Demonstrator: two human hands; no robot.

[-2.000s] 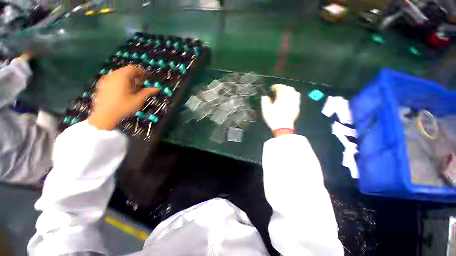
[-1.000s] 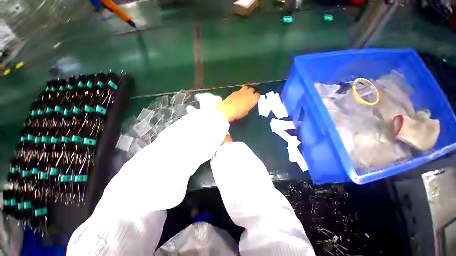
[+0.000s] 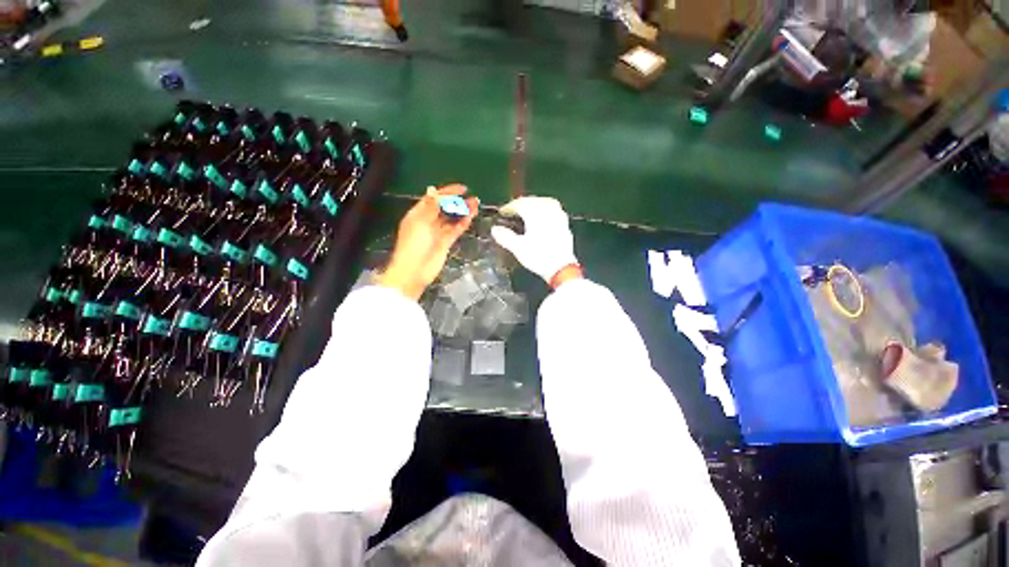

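My bare left hand [image 3: 426, 244] holds a teal square piece [image 3: 455, 205] between thumb and fingers, above the bench. My right hand [image 3: 539, 238], in a white glove, is just right of it, fingers bent around a small dark thing [image 3: 509, 222], likely a wired component; its details are hidden. The two hands are close but do not touch. Clear square sheets [image 3: 467, 290] lie in a loose pile below and between the hands. At left, the black foam tray [image 3: 352, 227] holds rows of assembled units [image 3: 169, 238] with teal blocks and shiny leads.
A blue tote [image 3: 763, 332] with clear bags, a yellowish ring and a beige-white lump stands at right. White strips [image 3: 697, 321] lie beside it. Two teal pieces [image 3: 698, 114] and a small box [image 3: 640, 66] lie farther back. A black parts bin [image 3: 752, 498] is below the bench edge.
My left hand has moved back from the right, where it crossed over my right arm, and now shows a teal piece. My gloved hand is now uncovered. The view has shifted.
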